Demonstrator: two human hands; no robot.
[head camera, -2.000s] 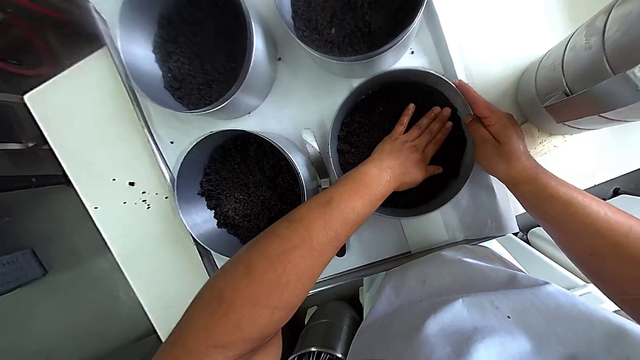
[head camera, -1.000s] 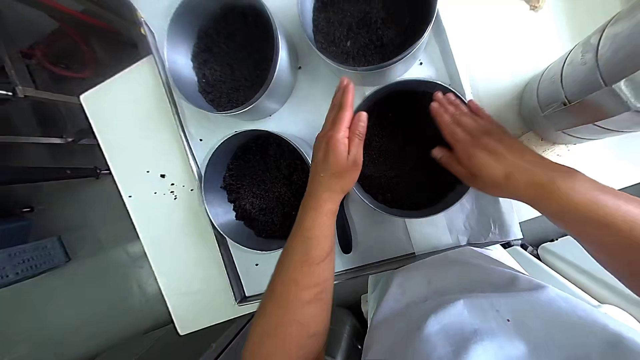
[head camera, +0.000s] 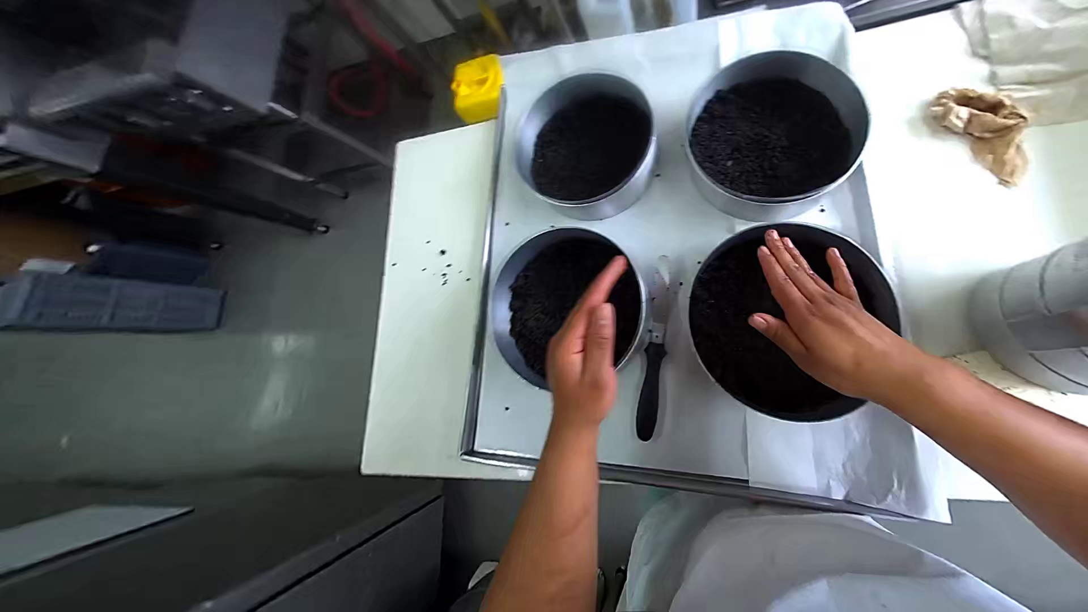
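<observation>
Several round metal cake pans with dark crumbs stand on a paper-lined baking tray (head camera: 544, 433). My right hand (head camera: 820, 319) is spread palm down over the near right pan (head camera: 888, 280), fingertips near its crumbs; whether it touches them I cannot tell. My left hand (head camera: 588, 353), turned on edge and holding nothing, is over the right part of the near left pan (head camera: 501, 327). Between these two pans lies an offset spatula (head camera: 650, 391) with a black handle. The far left pan (head camera: 642, 170) and far right pan (head camera: 858, 127) hold an even-looking layer of dark crumbs (head camera: 769, 136).
Stacked metal rings (head camera: 1041, 297) stand at the right on the white table (head camera: 425, 340). Farther back lies a crumpled brown cloth or paper (head camera: 986, 127). A yellow container (head camera: 478, 87) is beyond the tray's far left corner. Loose crumbs dot the table at left.
My left hand, in the near right pan two seconds ago, has moved left over the near left pan. My right hand has gone from that right pan's rim to over its crumbs. The view has shifted.
</observation>
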